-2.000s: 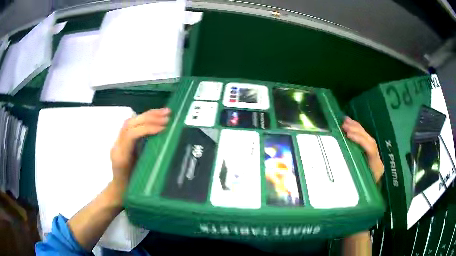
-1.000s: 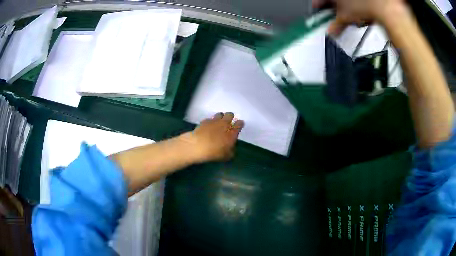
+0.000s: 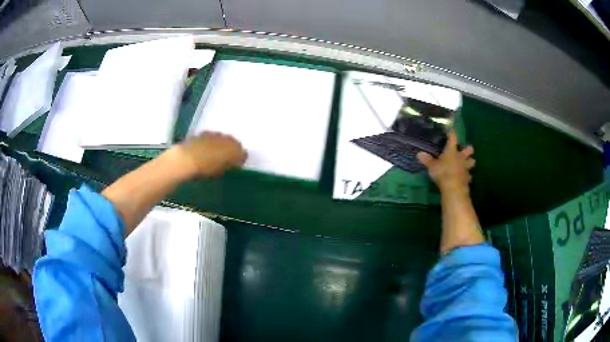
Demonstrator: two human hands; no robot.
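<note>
The box base (image 3: 274, 120), white inside with a thin green rim, lies on the dark green belt. My left hand (image 3: 213, 155) is at its lower left corner, blurred; whether it grips the rim cannot be told. The box lid (image 3: 381, 137) lies print side up to the right of the base, showing a laptop picture and "TABLET" lettering. My right hand (image 3: 449, 163) is at the lid's right edge with fingers spread, the thumb over the printed face. Its fingertips touch the lid's edge.
The stack of inserts (image 3: 167, 274) stands at lower left. White inserts (image 3: 137, 93) lie over open boxes at upper left. A silvery fanned pile (image 3: 20, 207) is at far left. Green gift boxes (image 3: 528, 274) stand at lower right. A grey metal rail (image 3: 301, 48) runs behind the belt.
The lid has come down from my raised right hand onto the belt beside the base. The base now lies straighter and farther left in view. My left hand has moved to its lower left corner.
</note>
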